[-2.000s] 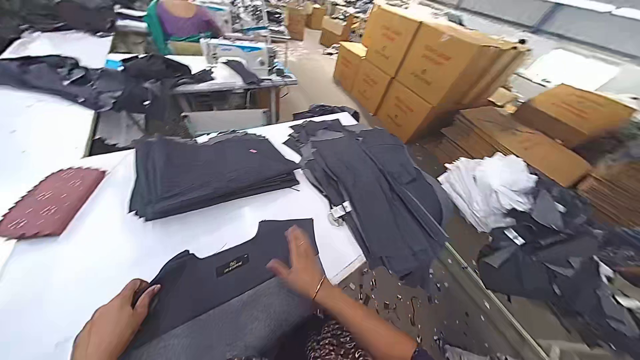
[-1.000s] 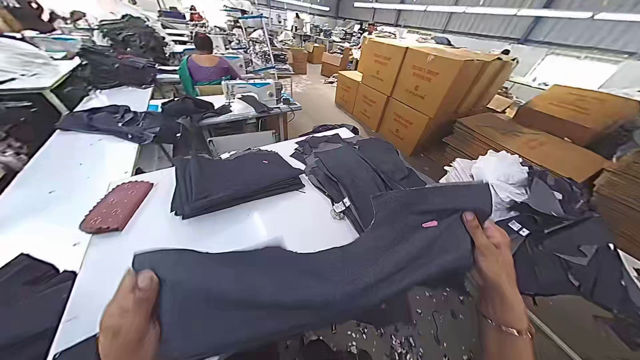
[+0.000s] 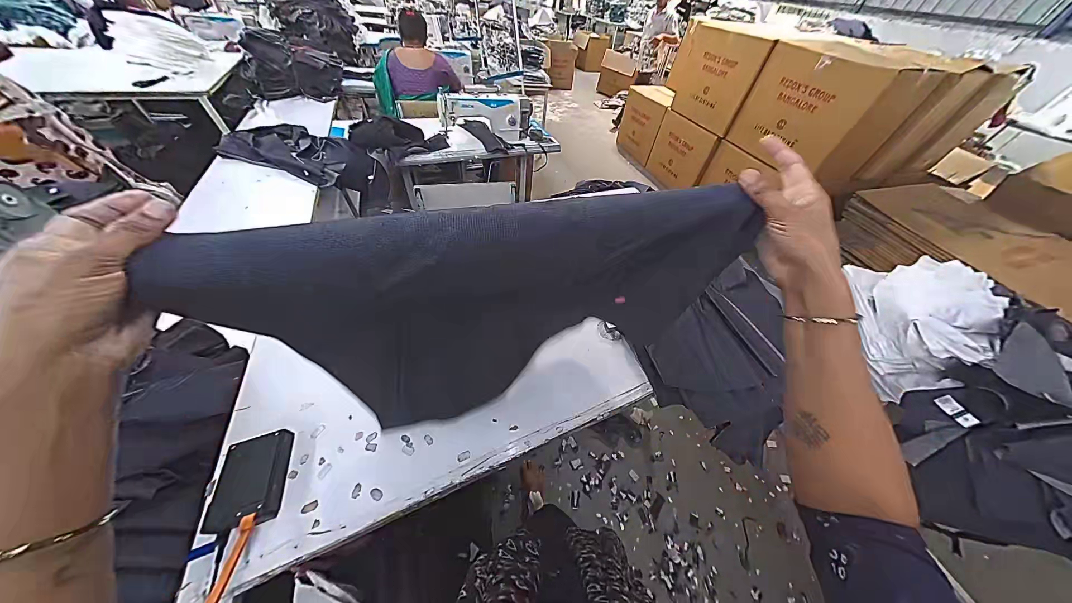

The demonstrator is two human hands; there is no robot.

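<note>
A dark navy fabric garment piece (image 3: 419, 285) is stretched in the air between my hands, over the white table (image 3: 335, 452). My left hand (image 3: 75, 276) grips its left end. My right hand (image 3: 791, 201) pinches its upper right corner between thumb and fingers. A small pink mark shows on the cloth near its right part. Below and right of the cloth, dark garment pieces (image 3: 720, 360) hang over the table's edge. More dark folded fabric (image 3: 180, 435) lies at the left, partly behind my left forearm. The held cloth hides much of the table.
A black box-like object (image 3: 249, 477) with an orange strap (image 3: 232, 557) lies on the table among small scraps. Ahead are a sewing machine (image 3: 486, 113) and a seated person (image 3: 414, 71). Cardboard boxes (image 3: 804, 100), white cloth (image 3: 930, 318) and dark garments (image 3: 971, 452) are at the right.
Two seconds ago my hands were on a dark garment lying on the table, with a label at its neck. One second ago a dark piece was held up; now it is higher and stretched taut.
</note>
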